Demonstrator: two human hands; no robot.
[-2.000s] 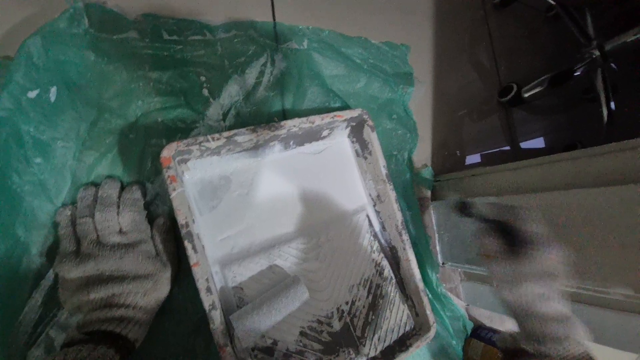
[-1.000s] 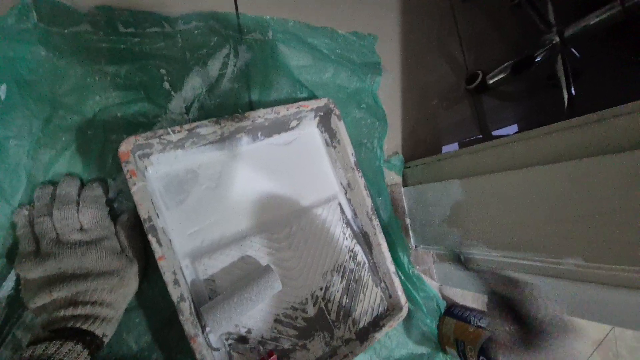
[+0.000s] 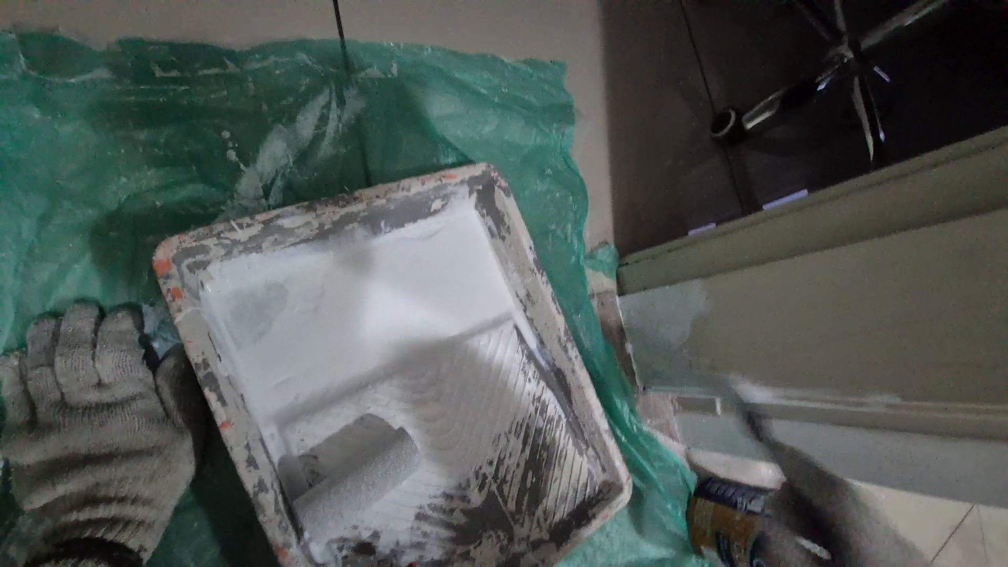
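Note:
My left hand (image 3: 102,433), in a knitted work glove, lies palm down on the green plastic sheet (image 3: 189,142), just left of the paint tray. It holds nothing. A paint-crusted tray (image 3: 189,323) contains white paint (image 3: 394,291), with a paint roller (image 3: 358,480) resting on its ribbed slope. My right hand (image 3: 835,504) is blurred at the lower right, shut on a dark-handled paintbrush (image 3: 748,417), the tip of which is near the lower ledge of a pale moulded panel (image 3: 819,315). The panel's left end carries a lighter patch.
A can (image 3: 724,520) with a label stands partly behind my right hand, beside the sheet's edge. Beyond the panel, the metal legs of a chair base (image 3: 843,59) stand on dark floor. Light floor tiles (image 3: 472,27) show past the sheet.
My right hand and the brush have moved along the panel, from its upper left part down toward the lower ledge. The left hand stays flat beside the tray. The view has shifted somewhat.

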